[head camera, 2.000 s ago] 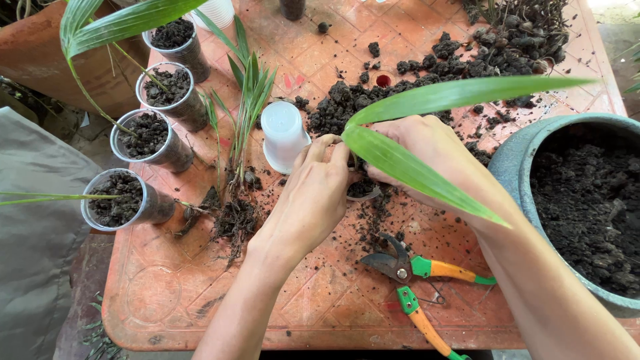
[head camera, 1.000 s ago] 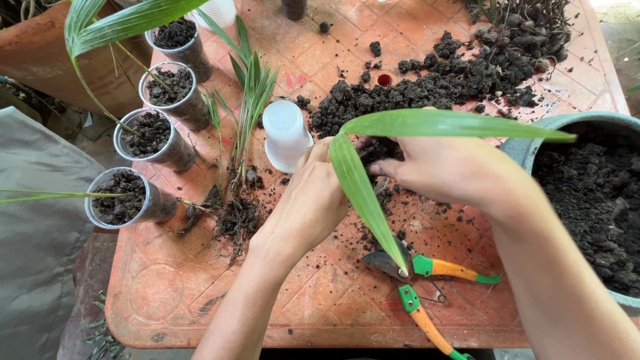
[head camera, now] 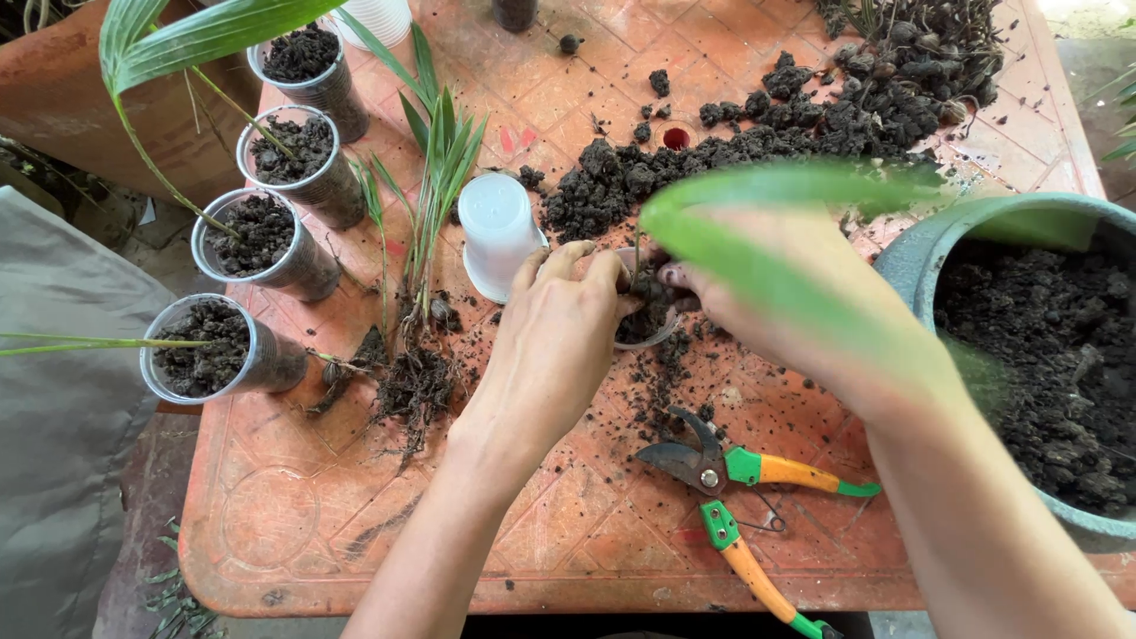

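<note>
A clear plastic cup (head camera: 652, 335) of dark soil stands between my two hands, with a seedling stem rising from it. My left hand (head camera: 568, 311) has its fingers at the cup's left rim and the stem. At the right side of the cup, my right hand (head camera: 737, 266) pinches dark soil over the opening. The seedling's broad green leaf (head camera: 763, 222), blurred, hangs across my right hand and forearm. Just left of the cup stands an upturned stack of translucent plastic cups (head camera: 499, 232). Bare-rooted palm seedlings (head camera: 435, 186) lie further left, their roots in a dark clump.
Several soil-filled cups with seedlings (head camera: 226, 351) line the table's left side. Open pruning shears (head camera: 710, 475) lie near the front. Loose soil (head camera: 621, 182) spreads behind my hands towards a root clump (head camera: 932, 62). A large grey pot (head camera: 905, 257) of soil stands at right.
My right hand has moved from the right, beside the soil, back to the cup. The seedling's leaf has swung up and to the right, off the shears.
</note>
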